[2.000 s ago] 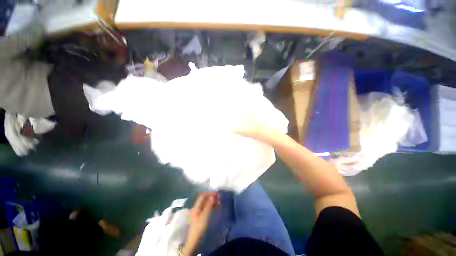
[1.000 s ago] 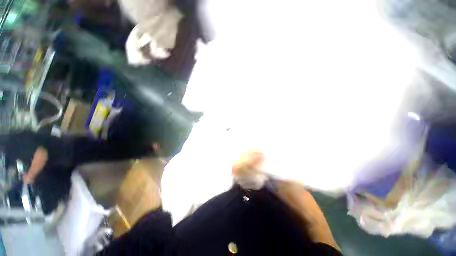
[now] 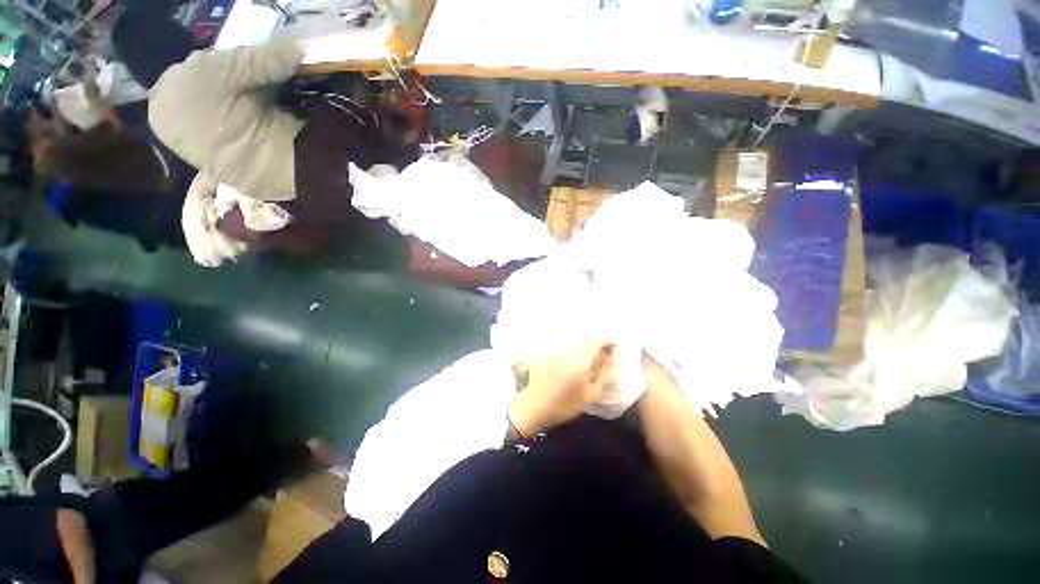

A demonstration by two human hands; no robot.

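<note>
A bundle of white garments [image 3: 673,274], overexposed and heaped, is held in front of my body. One white piece [image 3: 456,211] stretches off to the upper left, and more white cloth [image 3: 428,434] hangs over my left forearm side. My left hand [image 3: 565,382] is closed on the white cloth near my chest. My right forearm reaches into the bundle from the right; my right hand [image 3: 656,371] is mostly hidden by the cloth, so its fingers do not show.
A long white table [image 3: 616,46] runs across the top. A seated person in beige [image 3: 228,120] is at the upper left. A carton with blue material [image 3: 807,262] and pale plastic-like cloth [image 3: 924,331] stand right. Another person's arm [image 3: 74,548], a blue crate [image 3: 160,405] and cartons are lower left.
The white bundle has come down and in against my body from filling the upper view. My left hand has stayed on the cloth near my chest. The view has turned back toward the long table.
</note>
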